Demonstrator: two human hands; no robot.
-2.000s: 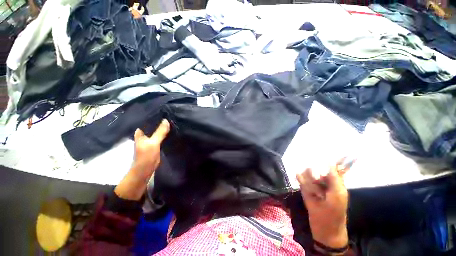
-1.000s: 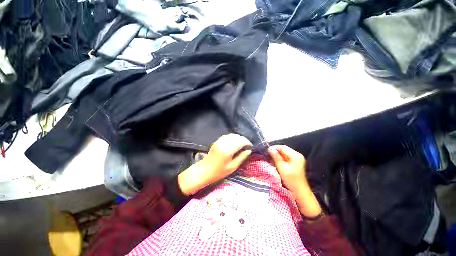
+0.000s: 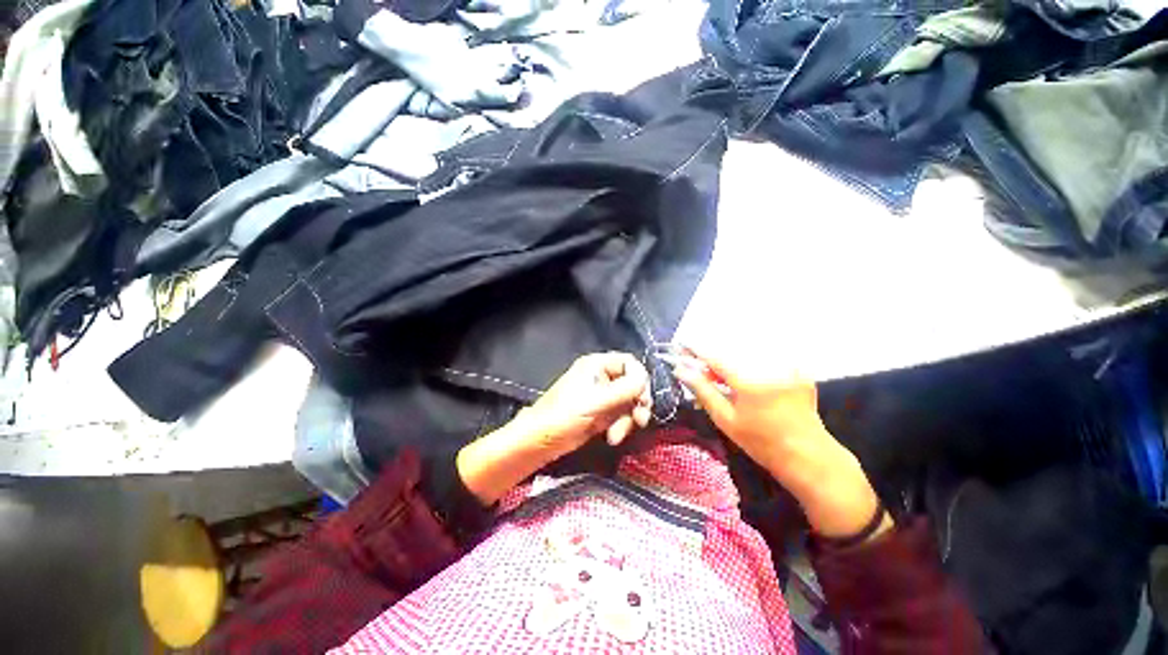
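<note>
A near-black denim jacket [image 3: 474, 256] with pale stitching lies over the table edge and down to my lap. One dark sleeve [image 3: 192, 352] lies out to the left. My left hand [image 3: 596, 403] pinches a small stitched end of the jacket [image 3: 664, 388] at the table's front edge. My right hand [image 3: 749, 403] is just right of that end, fingertips at its top. A small pale glint shows at the right fingertips; I cannot tell what tool it is.
Light denim garments [image 3: 436, 64] lie beyond the jacket, dark ones [image 3: 179, 102] at the far left. Mid-blue denim [image 3: 871, 96] is heaped at the right. The white table's [image 3: 833, 269] edge curves ahead. A yellow-topped stool [image 3: 179, 582] stands lower left. Dark cloth [image 3: 1038, 537] hangs lower right.
Both hands have moved in from apart and now meet at the jacket end before my lap. Since one second ago that end has been lifted and folded up between the fingers.
</note>
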